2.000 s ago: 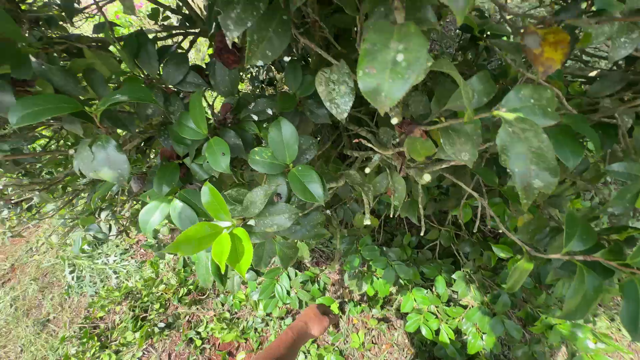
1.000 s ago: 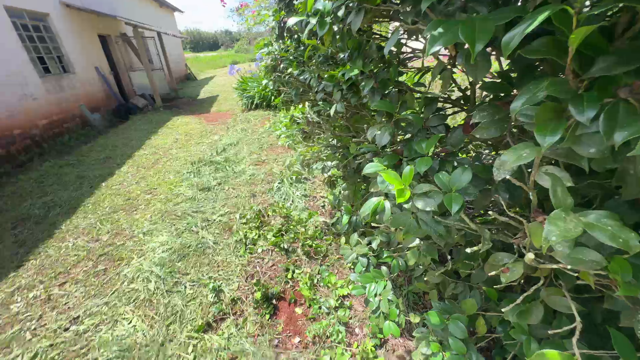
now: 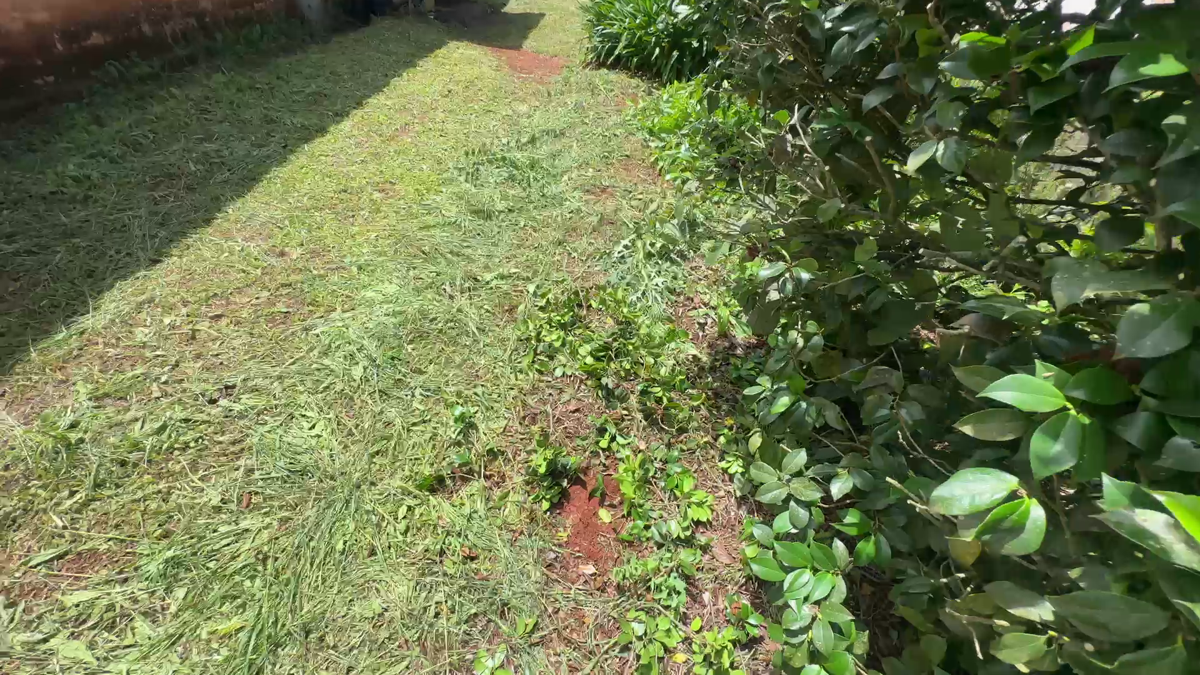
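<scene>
Neither my left hand nor my right hand shows in the head view, so what they hold or touch is hidden. A dense bush with glossy dark green leaves (image 3: pixel 881 291) fills the right side. Leafy cut sprigs (image 3: pixel 609 342) lie on the ground along its foot. Near them is a patch of bare red soil (image 3: pixel 589 525). Cut grass (image 3: pixel 347 506) is strewn over the ground on the left and in the middle.
A stained wall base (image 3: pixel 122 42) runs along the upper left, with a broad shadow (image 3: pixel 141 178) on the grass beside it. A clump of long-leaved plants (image 3: pixel 652 37) stands at the top, beyond the bush. Another red soil patch (image 3: pixel 530 63) lies farther along the grass.
Two seconds ago a hand and forearm showed low in the bush; they are out of view now. The view has swung from the bush to the grass strip and tilted down.
</scene>
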